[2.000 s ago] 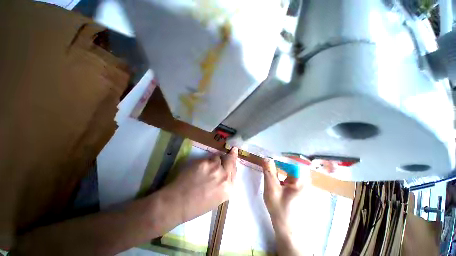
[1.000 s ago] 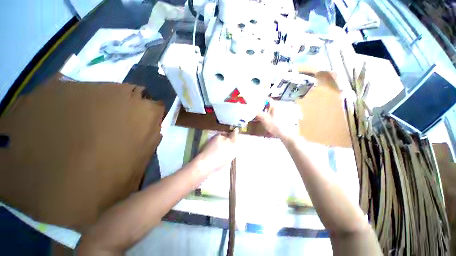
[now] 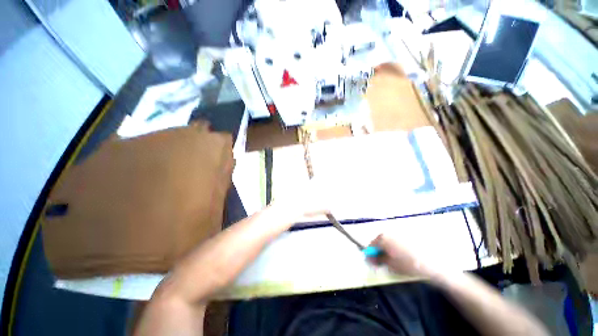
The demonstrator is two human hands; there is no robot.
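Note:
My left hand [image 3: 305,215] is over the front of the white table, pale and partly washed out. A narrow brown strip [image 3: 346,231] runs from its fingertips down to my right hand. My right hand [image 3: 396,254] is blurred and closed around a teal-handled tool [image 3: 372,251]; the tool's tip cannot be made out. A brown garment panel [image 3: 395,98] lies flat under and beside the white sewing machine head [image 3: 286,98]. Another short brown strip [image 3: 308,156] extends from the needle area toward me over the white sheet [image 3: 367,164].
A thick stack of brown panels [image 3: 141,197] with a dark tag lies at left. Many brown strips [image 3: 511,177] hang in a bundle at right. A control screen [image 3: 503,49] stands behind them. White paper [image 3: 147,118] with grey cloth lies upper left.
Both hands have moved back from the needle area to the table's front. The strip now stretches between them. The view has pulled back, showing my dark clothing at the bottom edge.

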